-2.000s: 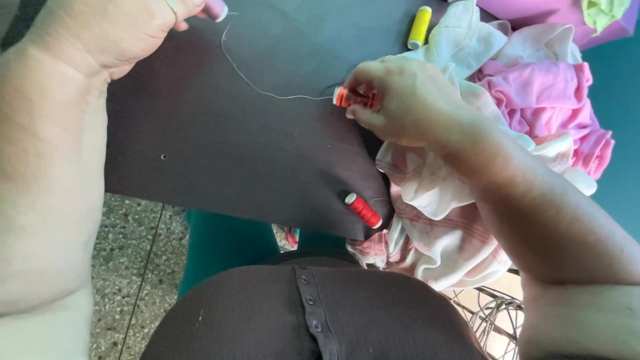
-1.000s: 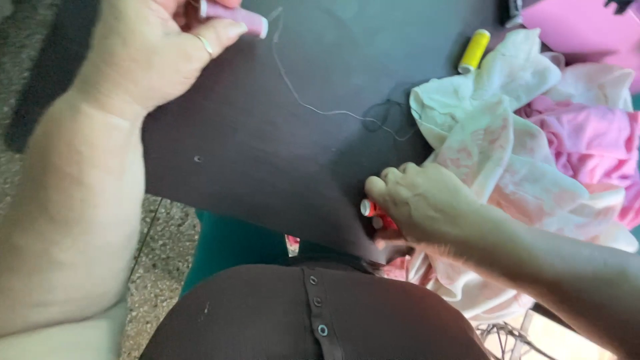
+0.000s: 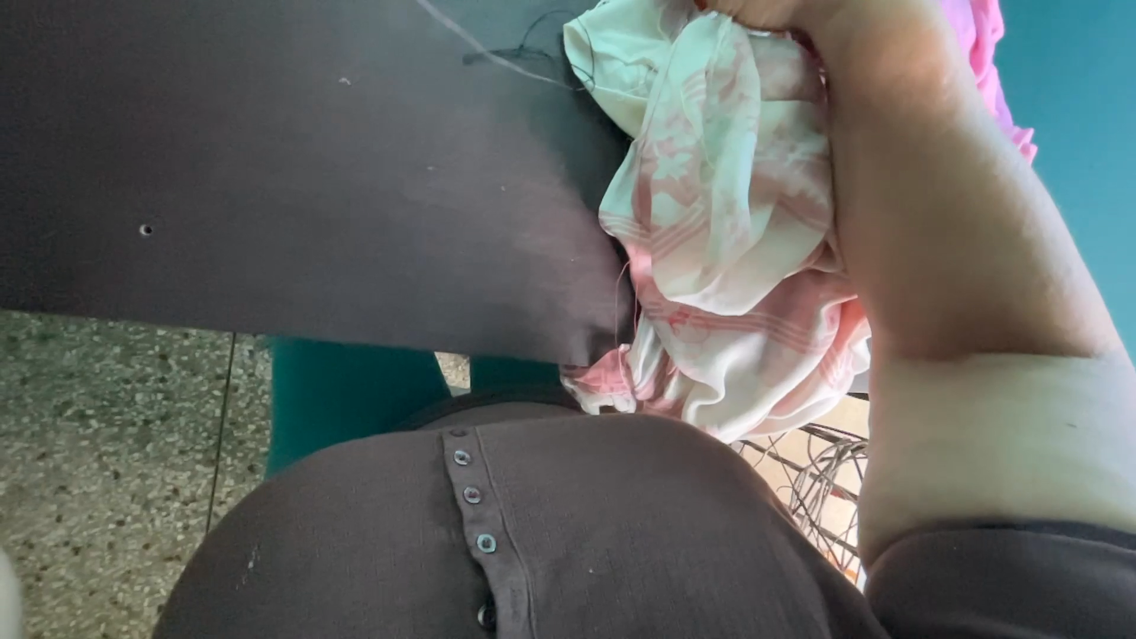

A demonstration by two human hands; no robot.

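My right hand (image 3: pixel 768 11) is cut off by the top edge, over the upper part of a white and pink patterned cloth (image 3: pixel 710 177); its fingers and whatever they may hold are out of sight. The cloth lies bunched along the right side of the dark tabletop (image 3: pixel 355 195) and hangs over its near edge. A pale thread (image 3: pixel 497 58) runs over the table to the cloth, beside a tangle of dark thread (image 3: pixel 524 53). A thin red thread (image 3: pixel 619 293) lies at the cloth's left border. My left hand is out of view.
Bright pink fabric (image 3: pixel 998 80) shows beyond my right forearm. Below the cloth, a wire rack or basket (image 3: pixel 821 479) stands by the table. The table's front edge runs just ahead of my body, above a speckled floor (image 3: pixel 106 426).
My right hand has moved from the red spools near the front edge up to the top of the cloth. My left hand, with the pink spool, has gone out of view, and no spool shows now.
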